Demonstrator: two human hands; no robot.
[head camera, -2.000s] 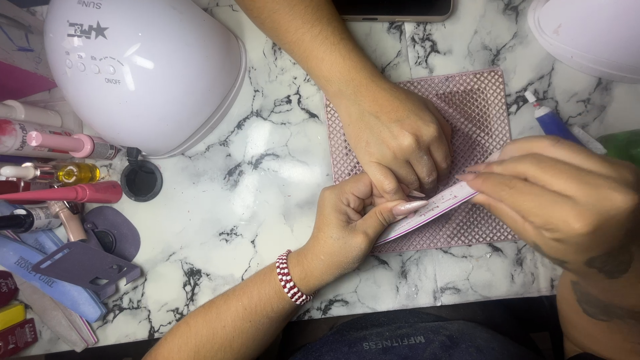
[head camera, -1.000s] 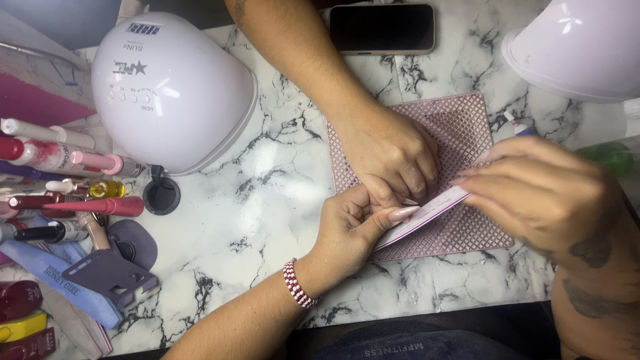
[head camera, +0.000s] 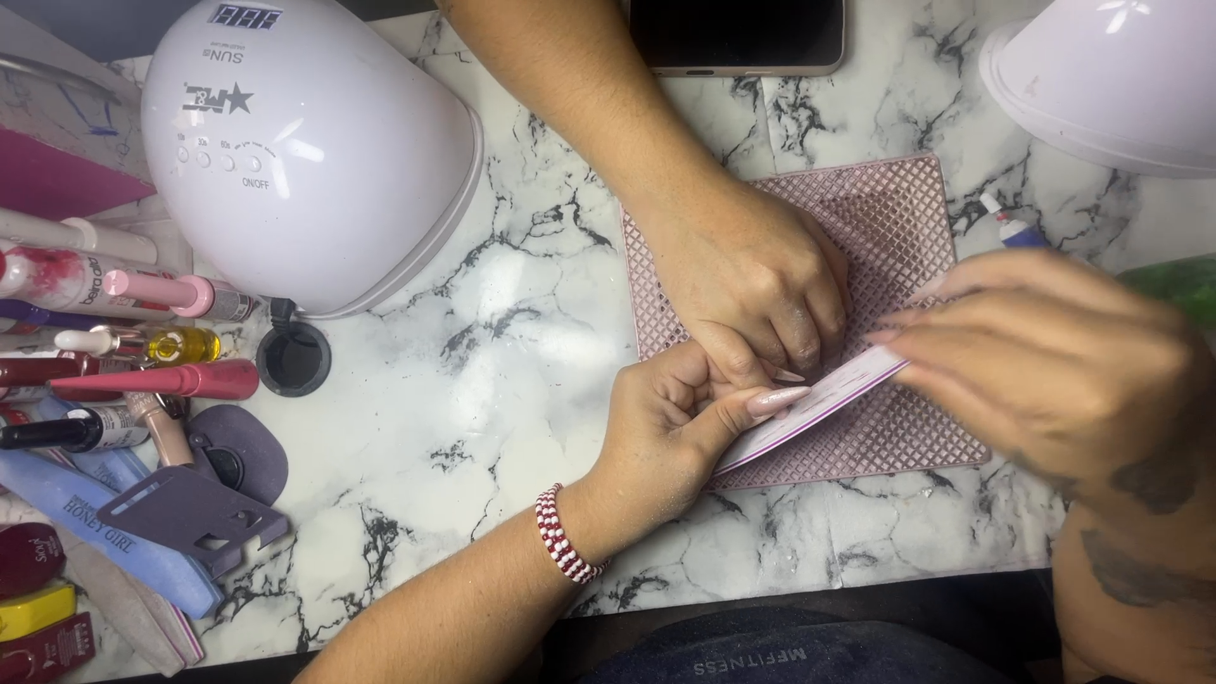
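My left hand (head camera: 665, 427), with a red and white beaded bracelet (head camera: 560, 537) at its wrist, holds a finger of another person's hand (head camera: 760, 275). That hand lies with curled fingers on a pink lattice-patterned mat (head camera: 912, 418). A white nail file (head camera: 817, 404) with a purple edge slants from beside my left thumb up to my right hand (head camera: 1026, 361). The fingers of my right hand, slightly blurred, grip its upper end. The file lies close to the held fingertip; whether it touches the nail cannot be told.
A white nail lamp (head camera: 313, 161) stands at the upper left, a second white dome (head camera: 1121, 85) at the upper right. A phone (head camera: 736, 33) lies at the top edge. Polish bottles (head camera: 157, 290), a blue nail file (head camera: 104, 532) and a dark phone holder (head camera: 195, 513) crowd the left side.
My right hand and the file have shifted slightly against the held finger. My left hand and the other person's hand keep their grip and pose.
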